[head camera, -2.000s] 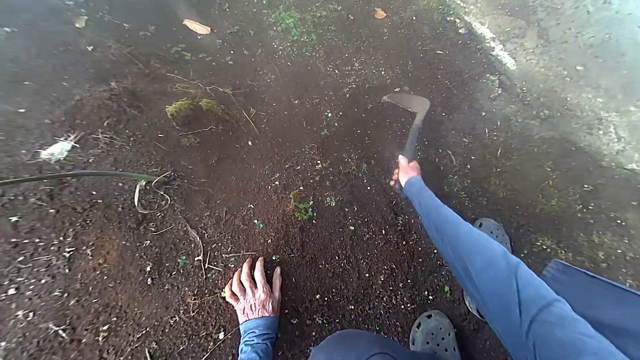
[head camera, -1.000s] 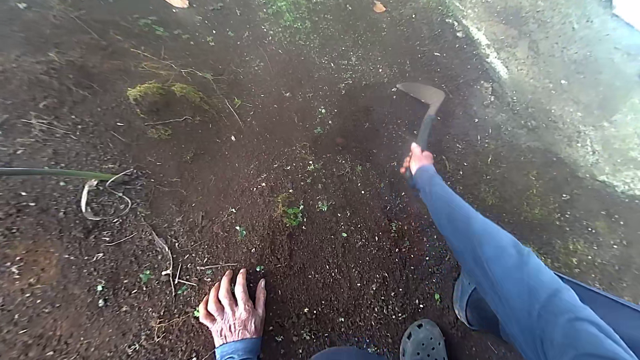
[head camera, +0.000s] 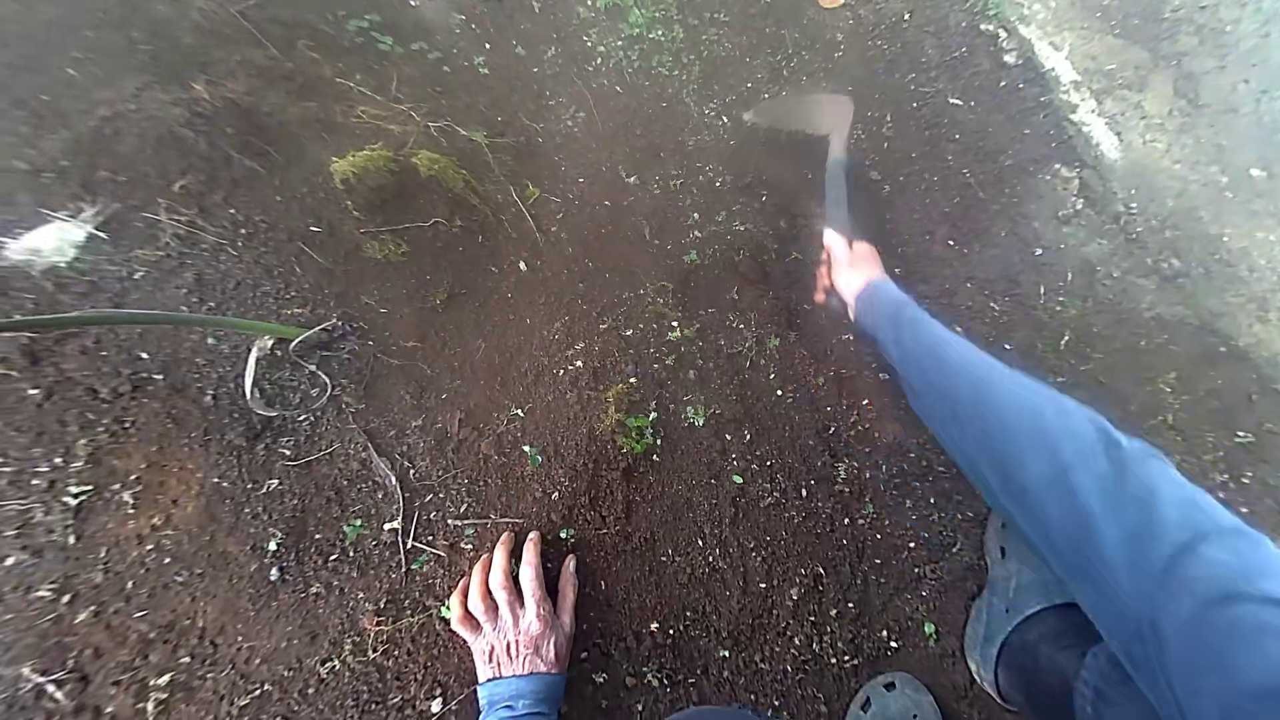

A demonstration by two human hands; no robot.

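Note:
My right hand (head camera: 848, 268) grips the handle of a sickle-like hand tool (head camera: 838, 180), arm stretched forward. The tool's curved metal blade (head camera: 800, 113) is blurred and points left over the brown soil; whether it touches the ground I cannot tell. Palm down, my left hand (head camera: 517, 610) rests on the soil at the lower middle with its fingers apart and nothing held. Just ahead of its fingertips lies a thin twig (head camera: 485, 521). Small green weeds (head camera: 638, 432) grow in the soil between the two hands.
Yellow-green moss (head camera: 405, 168) lies at the upper left, above a long green stem (head camera: 150, 319) with a dry curled strip (head camera: 262, 378) at its end. Something whitish (head camera: 52, 242) sits at the left edge. A paler hard surface (head camera: 1190, 150) borders the soil on the right. My clogs (head camera: 893, 698) are below.
My right hand still grips the tool, whose blade is now blurred. My left hand stays palm down on the soil. The view has shifted slightly.

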